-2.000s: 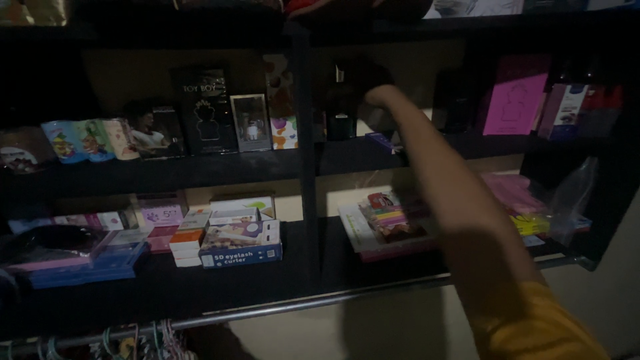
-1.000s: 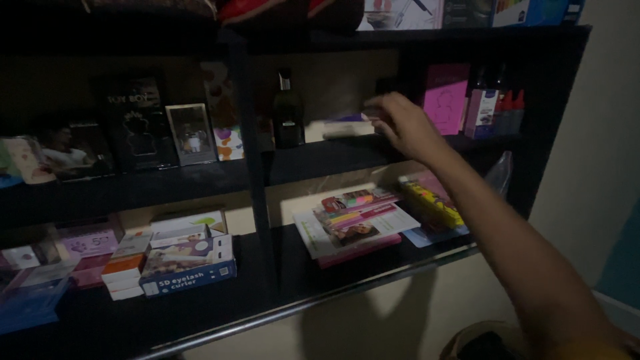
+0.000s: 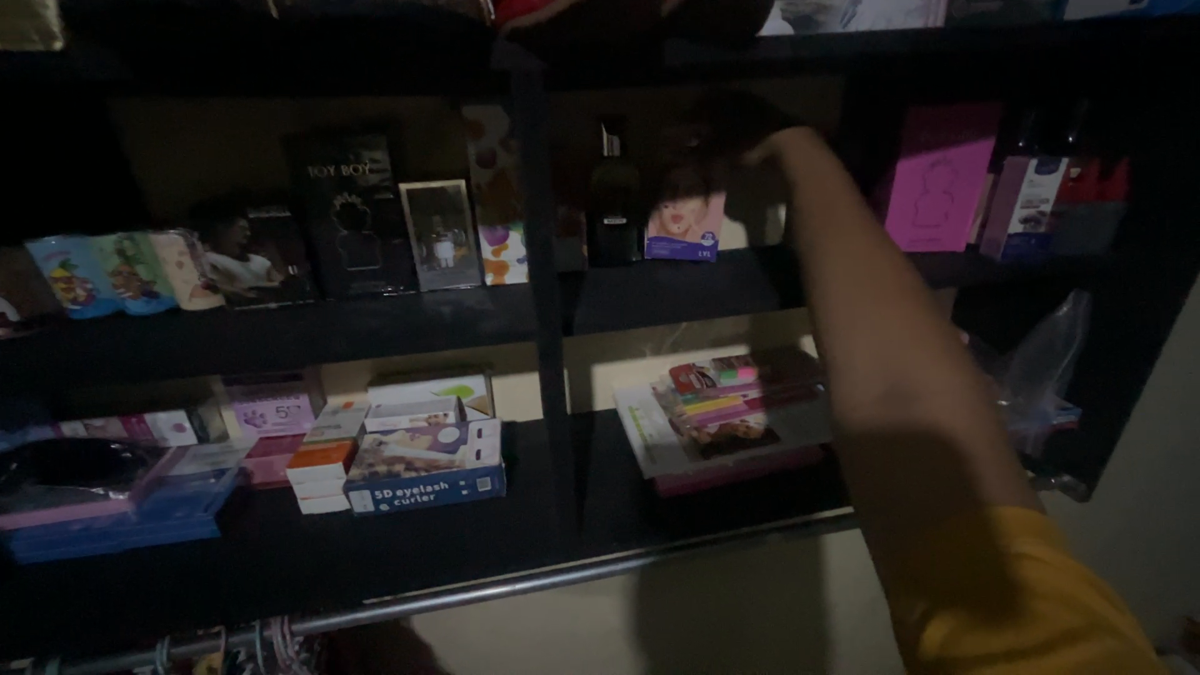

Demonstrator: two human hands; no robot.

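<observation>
My right arm, in a yellow sleeve, reaches up to the middle shelf at the right. My right hand (image 3: 750, 131) is in deep shadow above and behind a small pink and purple box (image 3: 684, 220) with a face on it; whether the fingers touch it is too dark to tell. The box stands upright beside a dark glass bottle (image 3: 614, 206). To the right of my forearm stands a bright pink box (image 3: 940, 178), with a white and purple box (image 3: 1027, 206) next to it. My left hand is not in view.
Left of the divider (image 3: 553, 328) stand a black perfume box (image 3: 352, 211) and a framed-looking box (image 3: 441, 234). Below lie an eyelash curler box (image 3: 427, 469), stacked flat packets (image 3: 722, 408) and a clear plastic bag (image 3: 1045, 366). A metal rail (image 3: 487, 592) with hangers runs beneath.
The pink and purple box now stands upright beside the bottle, where one second ago a flat purple-edged item lay near my hand. My right hand has gone up and back into the shadow.
</observation>
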